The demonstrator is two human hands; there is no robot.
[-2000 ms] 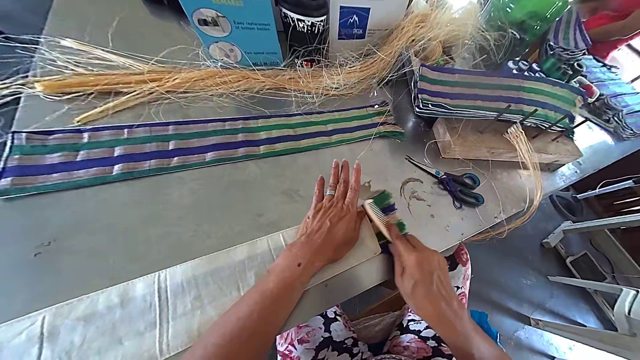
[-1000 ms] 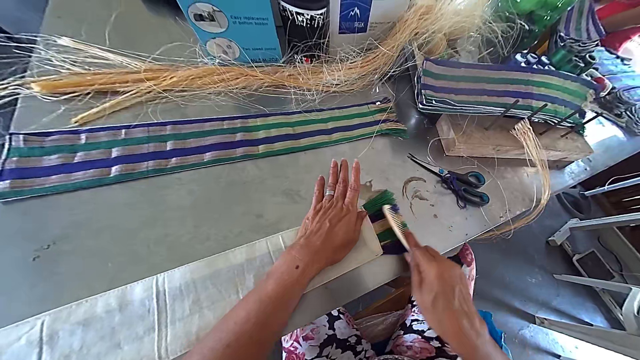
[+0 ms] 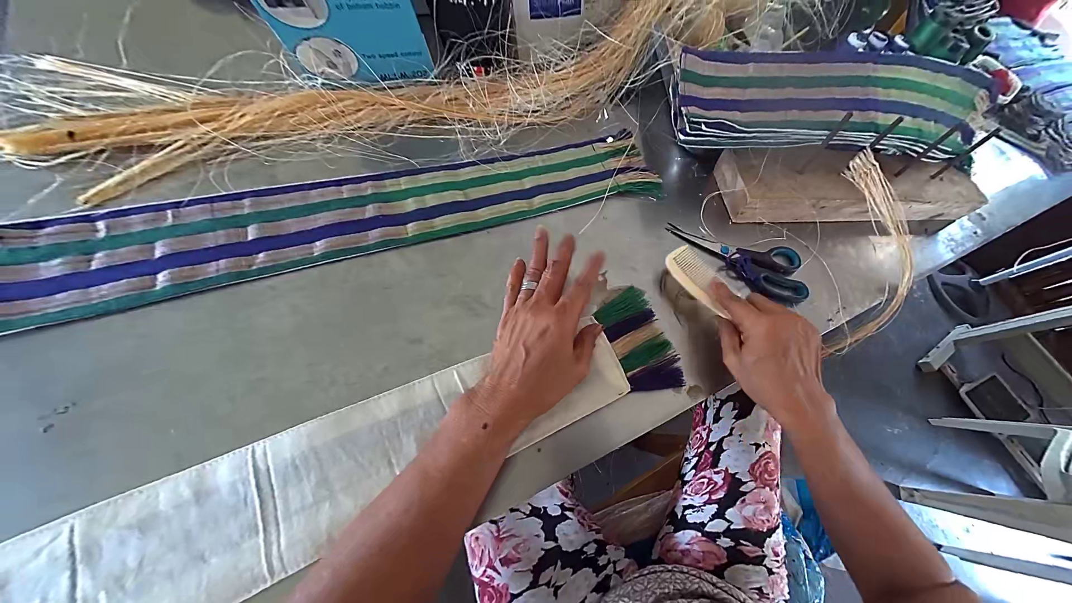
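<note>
My left hand [image 3: 548, 335] lies palm down, fingers spread, on the end of a long cream fabric strip [image 3: 335, 473]. Out of that end sticks a fringe [image 3: 645, 343] of green, purple and straw-coloured fibres. My right hand [image 3: 775, 356] grips a pale yellow comb [image 3: 693, 275], its teeth pointing up and left, apart from the fringe. Just beyond the comb rest dark-handled scissors [image 3: 766, 270], partly opened. A second strip, striped in purple, green and beige [image 3: 335, 226], stretches across the table behind my left hand, its fringed end at the right.
Bundles of straw-coloured fibre [image 3: 352, 113] lie along the back, before a blue box [image 3: 352, 42]. At the back right, a stack of striped strips [image 3: 829, 96] stands behind a wooden block with metal pins [image 3: 854, 197]. The metal table's front edge is near my lap.
My right hand has moved the comb up off the fringe, where it was one second ago, towards the scissors. My left hand stays on the cream strip, its fingers now more spread.
</note>
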